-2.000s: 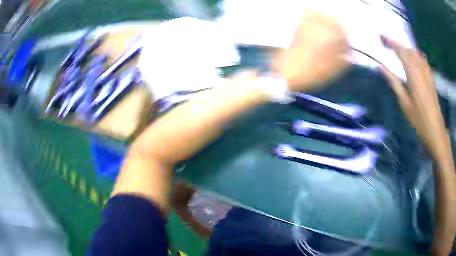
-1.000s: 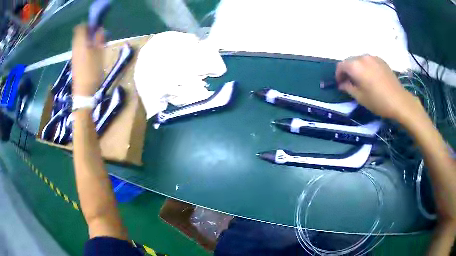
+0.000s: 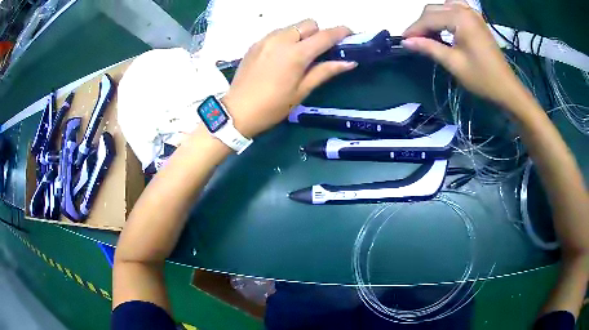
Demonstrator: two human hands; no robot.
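My left hand (image 3: 278, 71), with a smartwatch at the wrist, holds a dark and white 3D pen (image 3: 365, 48) near the bench's far edge. The pen's front end is hidden by the hand. My right hand (image 3: 452, 35) pinches a thin dark piece (image 3: 395, 42) at the pen's rear end; whether it is a plug or a cable I cannot tell. Three more pens lie side by side below, the upper one (image 3: 355, 120), the middle one (image 3: 387, 146) and the lower one (image 3: 374, 187), with dark leads at their rear ends.
An open cardboard box (image 3: 132, 187) of several pens stands at left, beside a crumpled white cloth (image 3: 165, 90). A clear filament coil (image 3: 361, 258) overhangs the front edge. More loose strands (image 3: 491, 155) lie at right. A white sheet (image 3: 258, 19) covers the far edge.
My left hand has come from above the box to the far middle and now holds a pen. My right hand has moved up to that pen's rear. The view has shifted.
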